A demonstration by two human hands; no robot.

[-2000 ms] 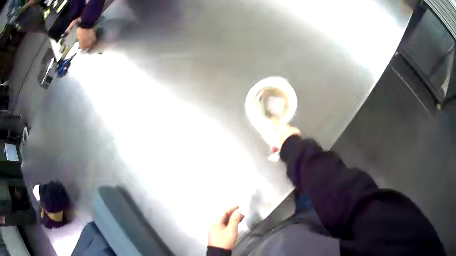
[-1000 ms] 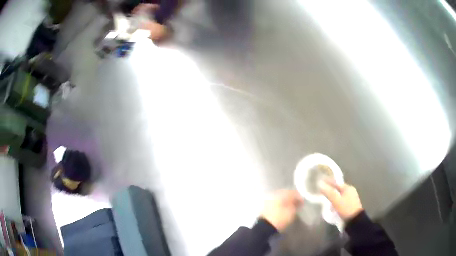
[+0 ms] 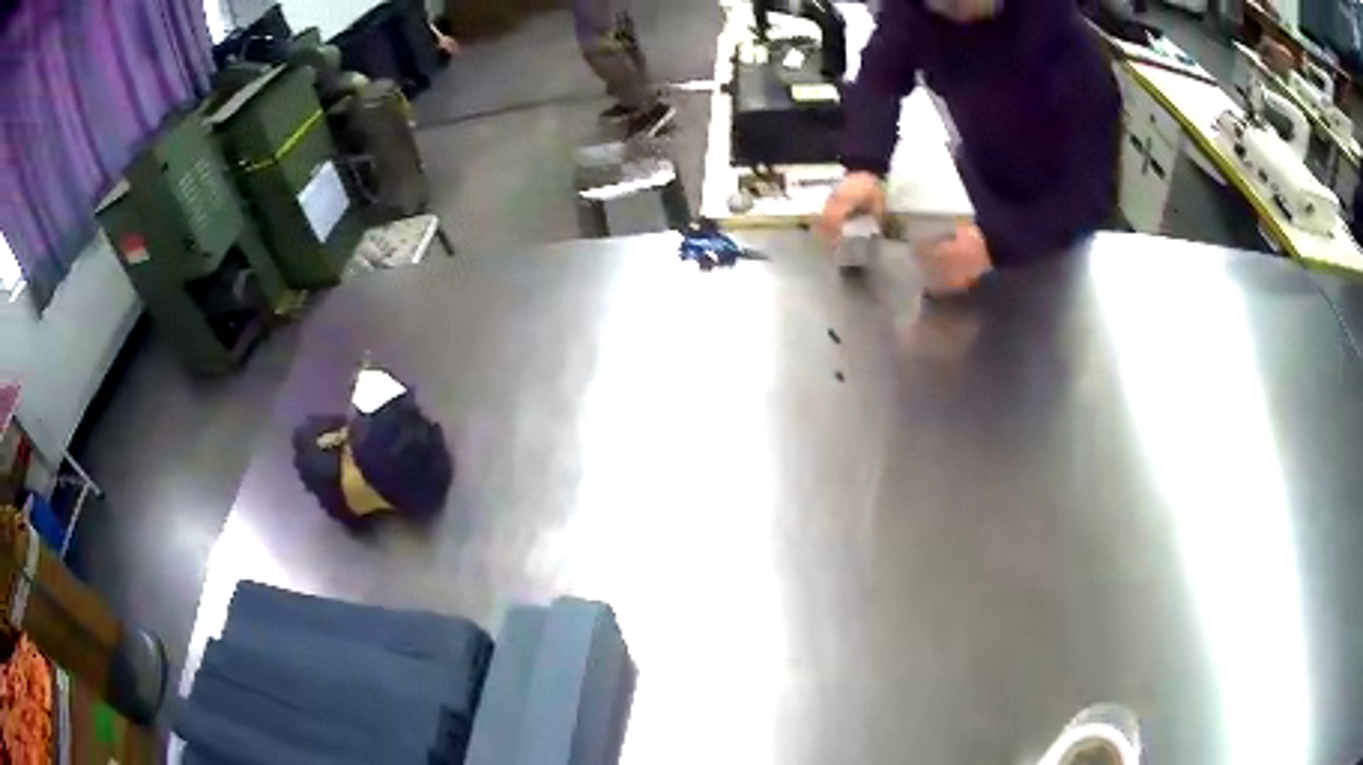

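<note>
A white tape roll point(image 3: 1099, 732) shows at the bottom edge, right of the middle, cut off by the frame edge. Neither of my hands is in view, so whether one holds the roll is hidden. Folded dark blue-grey fabric stacks point(image 3: 337, 680) lie at the table's lower left, two side by side. A dark tied cloth bundle point(image 3: 381, 460) with a tan band and white tag sits above them on the shiny metal table point(image 3: 688, 493).
A person in dark clothing point(image 3: 994, 120) stands across the table, hands over it holding something greyish. Blue-handled scissors point(image 3: 715, 247) lie at the far edge. Green cabinets point(image 3: 195, 224), sewing machines point(image 3: 1283, 157) and another person's legs point(image 3: 625, 75) show beyond.
The view has lifted and turned, showing more of the room. Both my hands have left the picture, and the tape roll has shifted down to the bottom edge.
</note>
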